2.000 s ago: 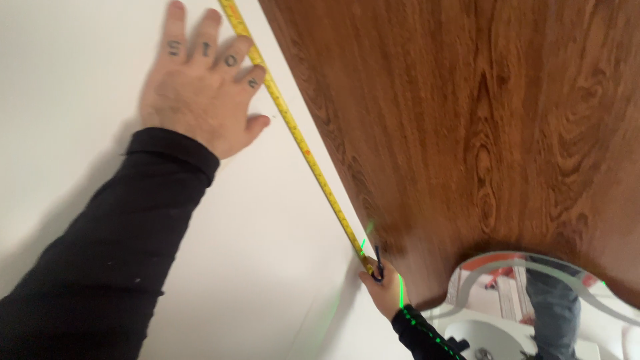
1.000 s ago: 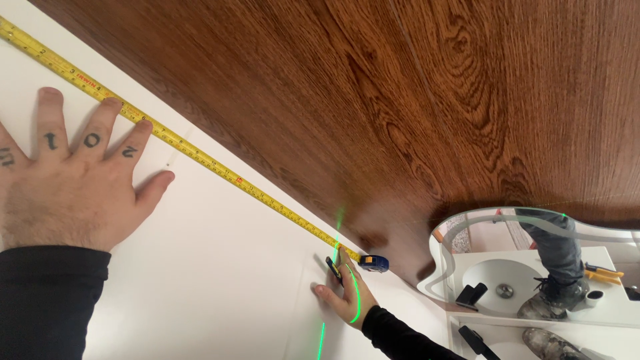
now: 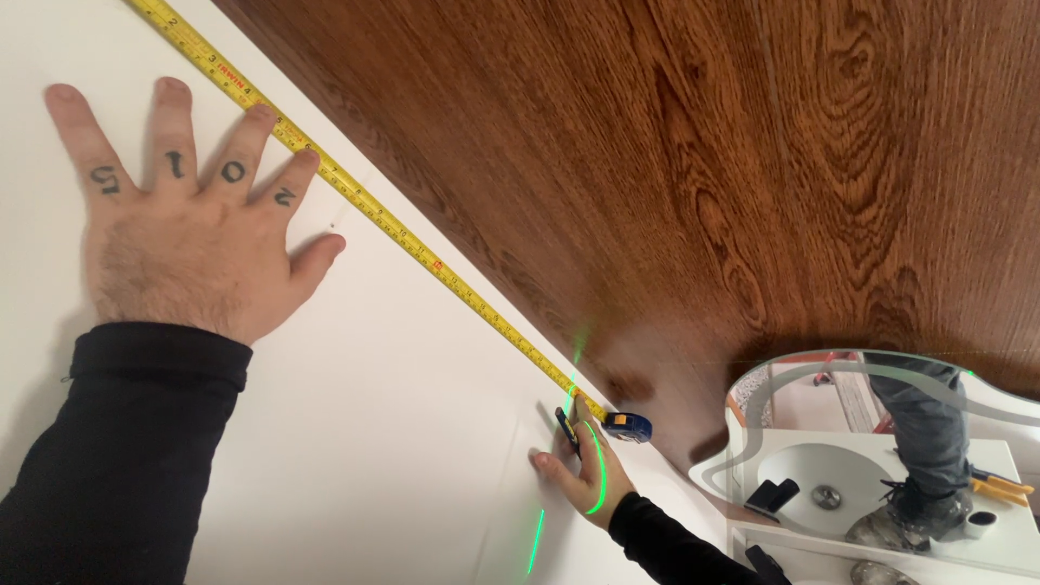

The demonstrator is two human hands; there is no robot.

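A yellow tape measure blade [image 3: 439,264] runs diagonally over a white surface, along its border with a brown wood-grain panel [image 3: 731,162]. My left hand [image 3: 195,219] lies flat on the white surface, fingers spread, with two fingertips touching the blade. At the far end of the blade, my right hand [image 3: 597,471] holds a dark marking tool, perhaps a pencil or marker [image 3: 568,431], and a fingertip presses on the tape. The tape's dark blue case [image 3: 628,426] hangs just beyond that fingertip. A green laser line [image 3: 536,540] crosses the white surface and my right hand.
A wavy-edged mirror [image 3: 756,390] is at lower right, near a white washbasin [image 3: 812,479]. Yellow-handled pliers [image 3: 1003,487], a dark object [image 3: 772,497] and a person's leg with a work boot [image 3: 918,504] show there, at least partly as reflections.
The view has shifted. The tape case, not seen two seconds ago, shows beyond my right hand. My left hand stays flat by the blade.
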